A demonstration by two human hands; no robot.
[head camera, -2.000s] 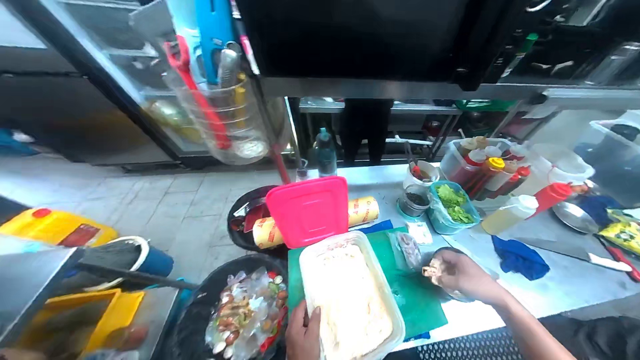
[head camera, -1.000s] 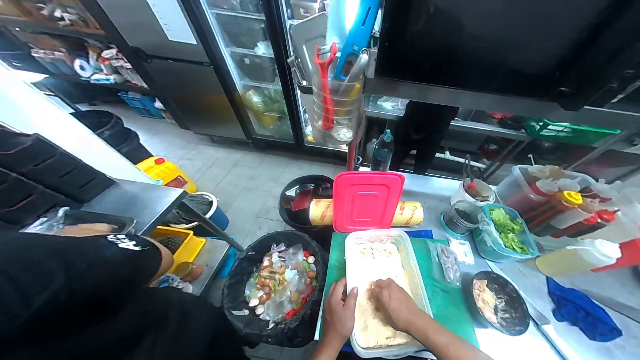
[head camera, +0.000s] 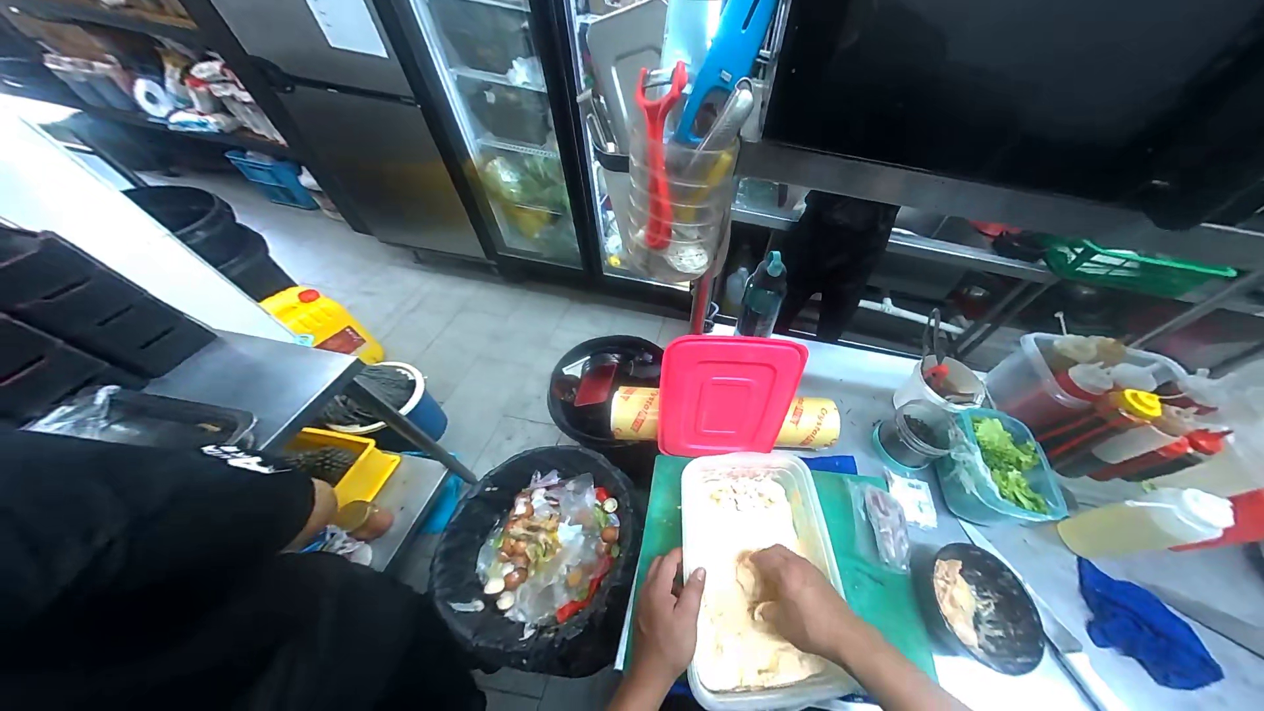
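Note:
A white plastic tub (head camera: 829, 523) of pale, crumb-like coating stands on a green cutting board (head camera: 889, 583). My left hand (head camera: 669, 612) rests at the tub's left rim with the thumb raised. Inside the tub, my right hand (head camera: 805, 602) presses down on a coated, pale piece; whether its fingers grip it is hidden. A pink lid (head camera: 733, 395) stands upright behind the tub, against a roll of cling film (head camera: 815, 423). To the right, a black bowl (head camera: 1012, 602) holds pieces of what looks like raw meat. A small plastic packet (head camera: 887, 528) lies on the board.
A black-lined waste bin (head camera: 454, 553) with food scraps stands left of the counter. At right are a knife (head camera: 1071, 647), a blue cloth (head camera: 1150, 627), a lettuce tub (head camera: 987, 504) and squeeze bottles (head camera: 1136, 523). A person in black (head camera: 148, 573) is close at left; another (head camera: 839, 257) stands behind the counter.
My right hand was at the black bowl two seconds ago and is now in the tub. The view has swung left, bringing the person in black into sight.

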